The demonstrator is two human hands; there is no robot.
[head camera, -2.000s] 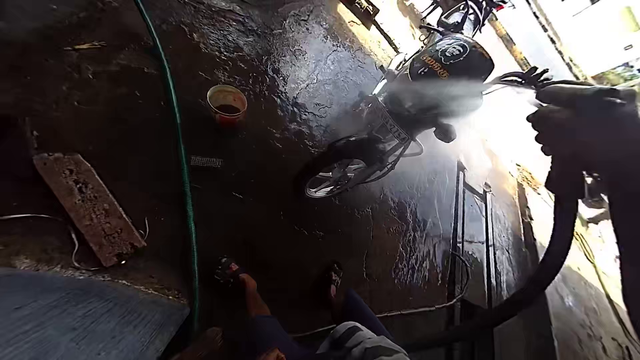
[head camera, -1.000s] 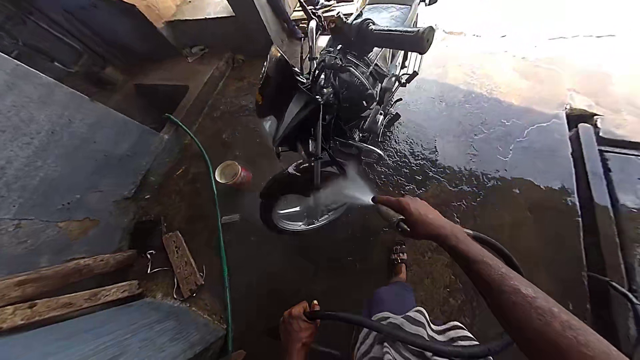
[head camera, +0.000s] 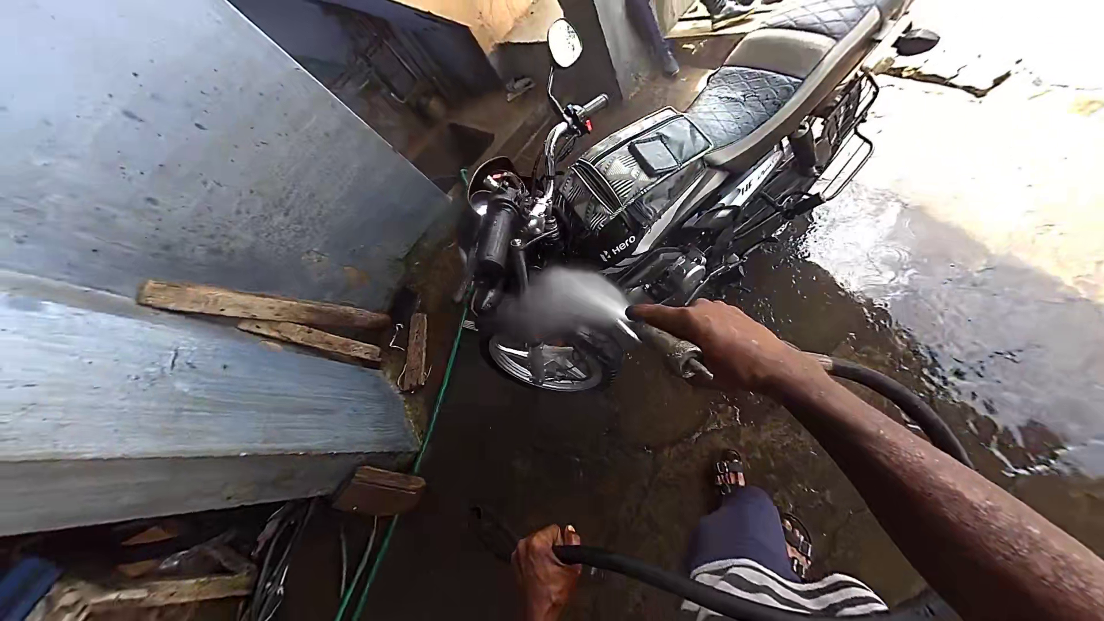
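My right hand (head camera: 720, 341) grips a spray nozzle (head camera: 668, 349), and its index finger stretches along toward the tip. White water spray (head camera: 569, 302) fans from it over the front of a Hero motorcycle (head camera: 625, 224), just above the front wheel (head camera: 552, 366). The motorcycle's seat (head camera: 746, 99) lies up and to the right, under a quilted cover. Low in the view, my left hand (head camera: 548, 565) is closed around a black hose (head camera: 655, 571). Behind my right hand the hose (head camera: 901, 401) curves away to the right.
A thin green hose (head camera: 440, 401) runs along the wet floor at left. Beside it are wooden planks (head camera: 259, 306), a short board (head camera: 416, 349) and a wooden block (head camera: 379, 492) by a blue-grey wall (head camera: 190, 371). My sandalled feet (head camera: 729, 473) stand on the wet ground.
The view has swung considerably. The spray, on the front wheel one second ago, now strikes higher on the motorcycle's front. My left hand still holds the hose.
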